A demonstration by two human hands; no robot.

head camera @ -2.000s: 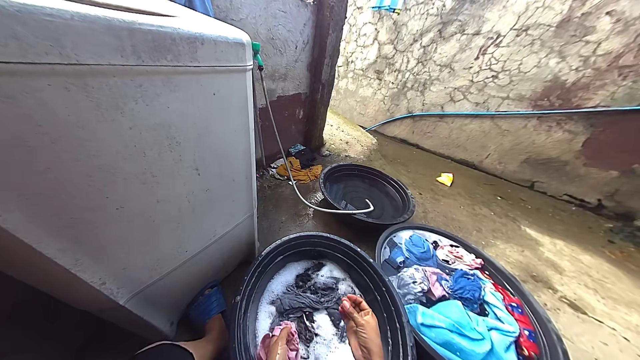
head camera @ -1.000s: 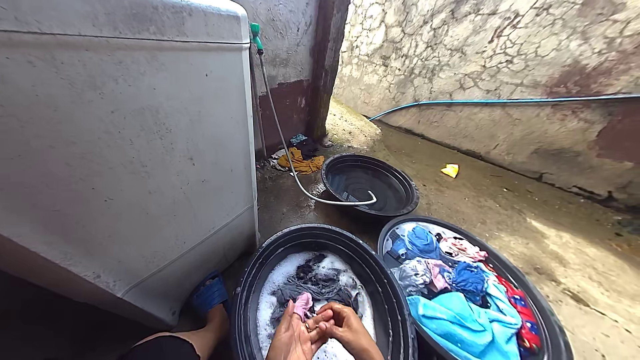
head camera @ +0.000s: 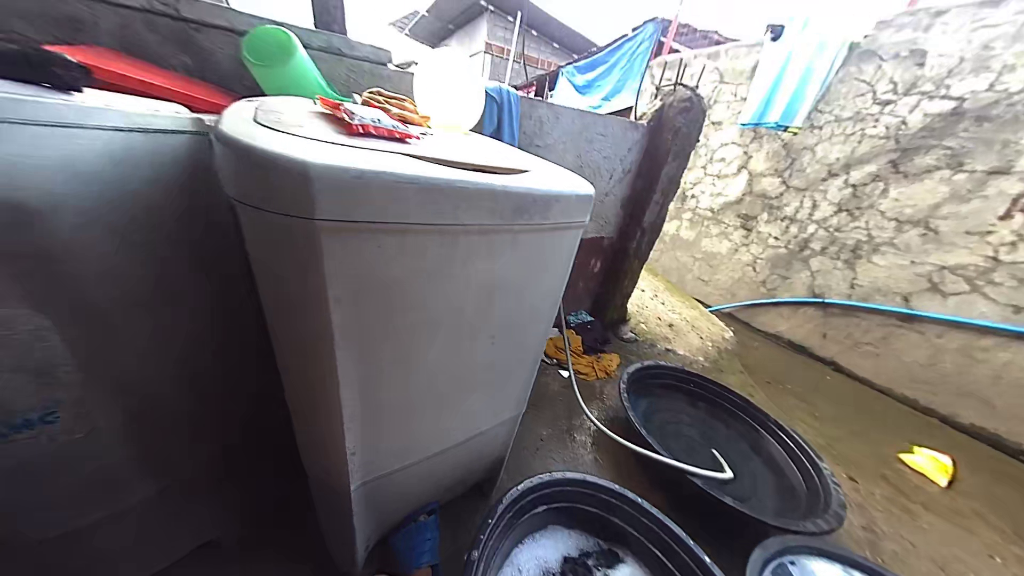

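Neither of my hands is in the head view now. At the bottom edge, a black plastic tub [head camera: 596, 500] holds white suds [head camera: 552, 550] and dark wet cloth [head camera: 592, 562]; most of it is cut off. Behind it to the right sits a black basin [head camera: 720, 432] with the end of a white hose [head camera: 640, 452] lying over it. Only the rim of another tub [head camera: 788, 546] shows at the lower right. On the large grey plastic washing machine [head camera: 448, 320] lie a red packet [head camera: 368, 122], a folded brown cloth [head camera: 394, 104] and a whitish rounded container [head camera: 450, 88].
A green plastic container [head camera: 280, 60] and a red object [head camera: 144, 76] are at the upper left. Yellow cloth [head camera: 588, 360] lies on the floor by the wall. A yellow scrap [head camera: 928, 464] and a blue hose [head camera: 864, 304] are at the right. Blue-striped cloth [head camera: 796, 72] hangs over the stone wall.
The view has swung up and to the left. My hands, together over the sudsy tub one second ago, are out of view. The washing machine's top has come into sight.
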